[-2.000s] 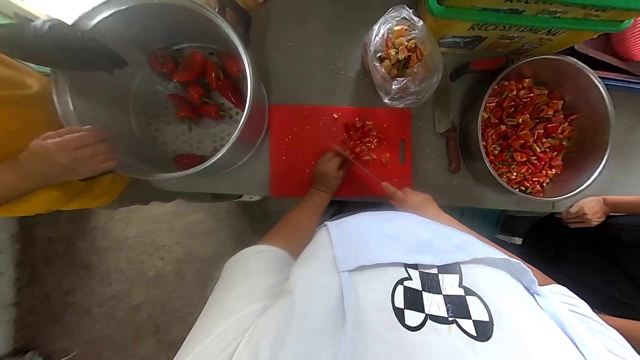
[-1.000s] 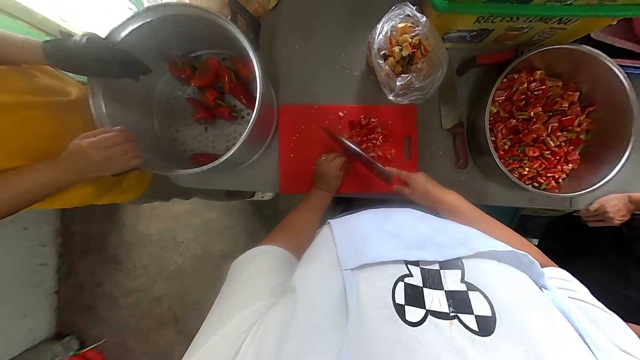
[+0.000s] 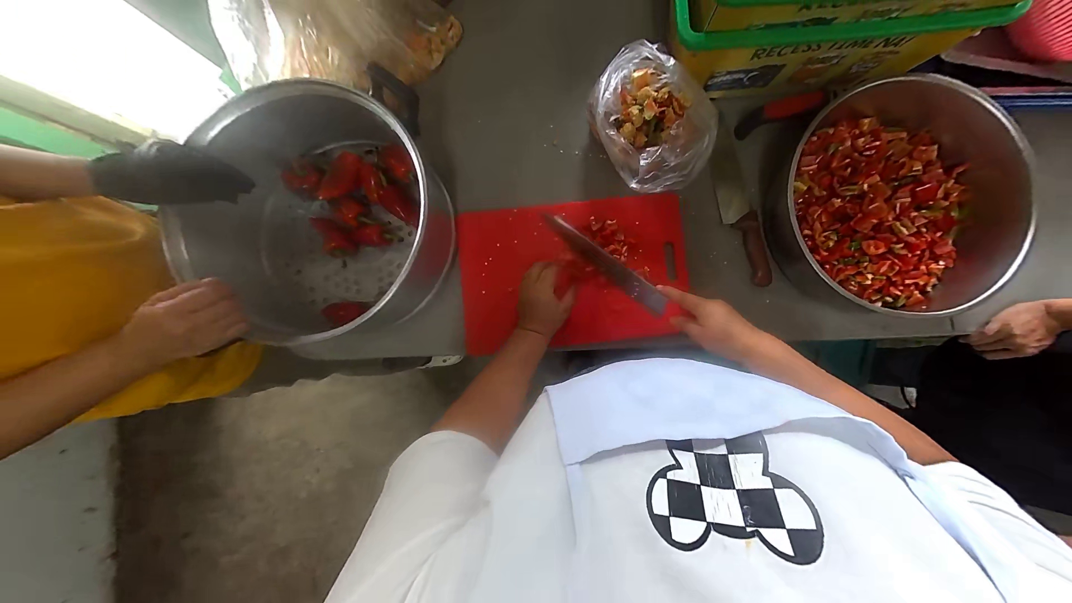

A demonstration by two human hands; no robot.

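Note:
On the red plastic cutting board (image 3: 502, 251), my right hand (image 3: 712, 322) grips the handle end of a kitchen knife (image 3: 615, 268), whose blade slants up and left across the board. My left hand (image 3: 544, 297) is at the board's left-middle, fingers curled on a blurred piece of red pepper (image 3: 574, 270) just beside the blade. Chopped red pepper (image 3: 611, 239) lies in a small heap beyond the knife, with pale seeds scattered about. A large metal pot (image 3: 1023, 159) of chopped peppers stands to the right. Whole red peppers (image 3: 342, 176) lie in another large pot (image 3: 423, 201) at the left.
A clear plastic bag of pepper scraps (image 3: 653, 113) sits behind the board. A second knife (image 3: 752, 239) lies beside the right pot. Yellow boxes with green rims (image 3: 804, 50) stand behind. A co-worker's gloved hand (image 3: 172, 174) and bare hand (image 3: 188, 318) are at the left pot; another person's hand (image 3: 1017, 329) rests right.
The knife blade has shifted and changed its slant over the board while my left hand stays beside it. The co-worker's gloved hand remains over the left pot.

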